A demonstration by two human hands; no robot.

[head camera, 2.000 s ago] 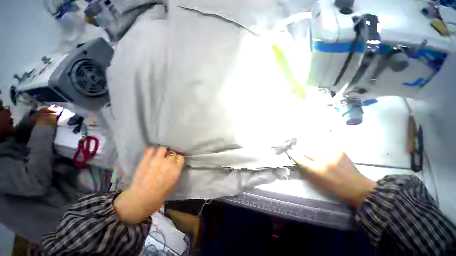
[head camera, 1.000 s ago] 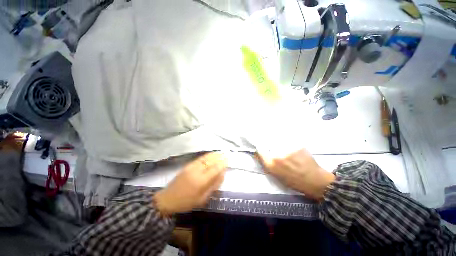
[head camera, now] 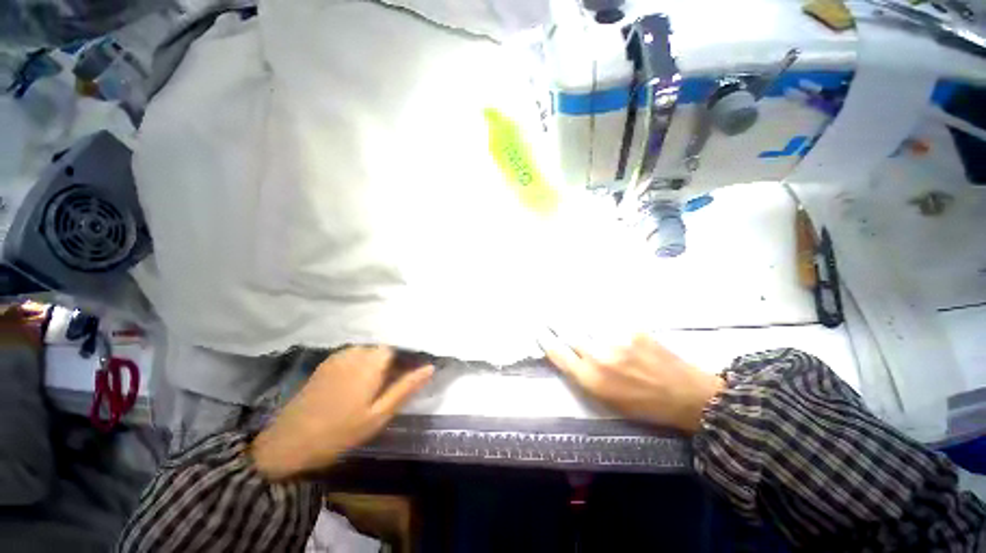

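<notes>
The light grey garment piece (head camera: pixel 260 205) lies over the table, washed out by the lamp near the needle area of the white sewing machine (head camera: pixel 714 140). Its raw edge runs along the table front. My left hand (head camera: pixel 341 410) is at this edge, fingertips partly under the cloth with the thumb apart; I cannot tell if it grips. My right hand (head camera: pixel 638 378) lies at the edge below the needle area, forefinger stretched left by the cloth; its grip is unclear in the glare. A lime-green tag (head camera: pixel 519 162) with lettering is left of the needle.
Thread snips (head camera: pixel 827 283) and a brown-handled tool (head camera: pixel 805 248) lie right of the machine head. A grey box with a fan grille (head camera: pixel 89 225) and red-handled scissors (head camera: pixel 114 389) are at left. The ruler-marked table edge (head camera: pixel 541 445) runs across the front.
My left hand has moved left along the edge, away from my right hand. The cloth edge is now nearer the table front. The machine appears further left in view.
</notes>
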